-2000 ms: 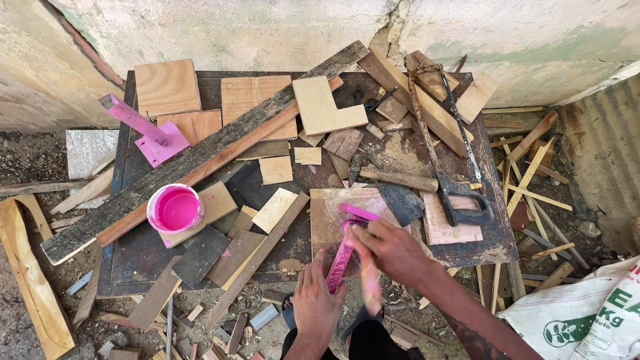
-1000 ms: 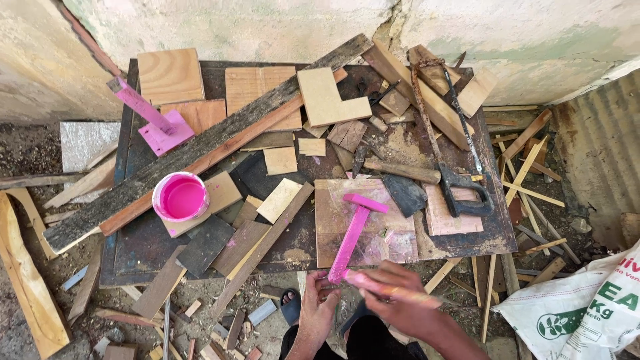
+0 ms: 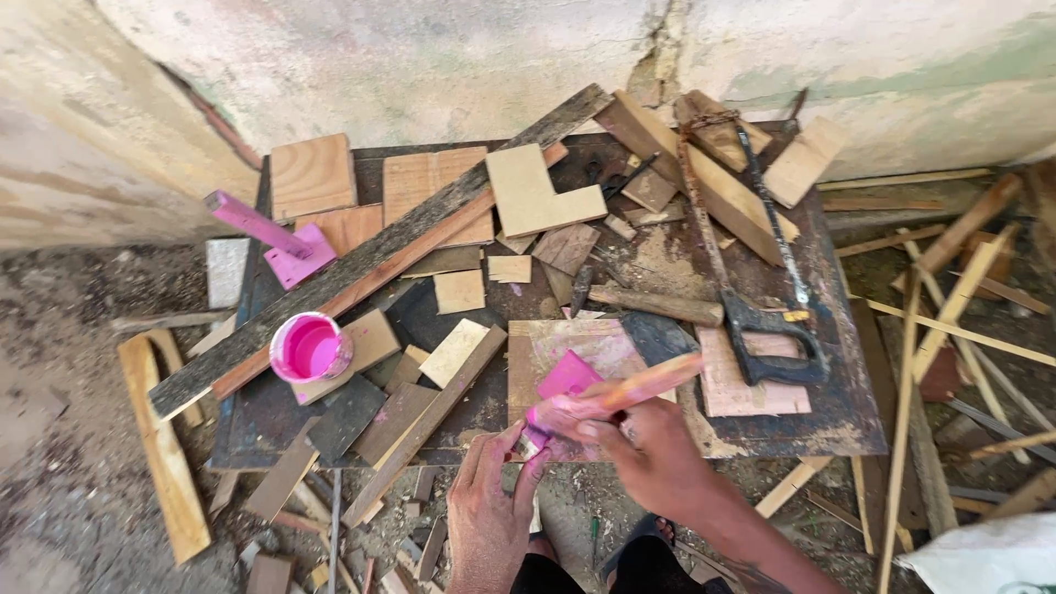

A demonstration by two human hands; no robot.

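My left hand pinches the near end of a pink-painted wooden piece at the front edge of the worktable. Its flat plate is turned up over a paint-stained board; much of its stem is hidden by my right hand. My right hand grips a paintbrush by its pink-stained wooden handle, the bristles down at the piece's near end beside my left fingertips. A white cup of pink paint stands on a wood block to the left. Another pink piece, a plate with a post, sits behind it.
Long boards cross the table diagonally. An L-shaped wood piece lies at the back. On the right are a saw with a black handle, a wooden tool handle and a dark flat blade. Wood offcuts litter table and ground.
My right hand and the brush have moved up and over the pink piece, covering its stem. The piece's plate now shows broad and tilted, where it looked like a narrow crossbar a second ago.
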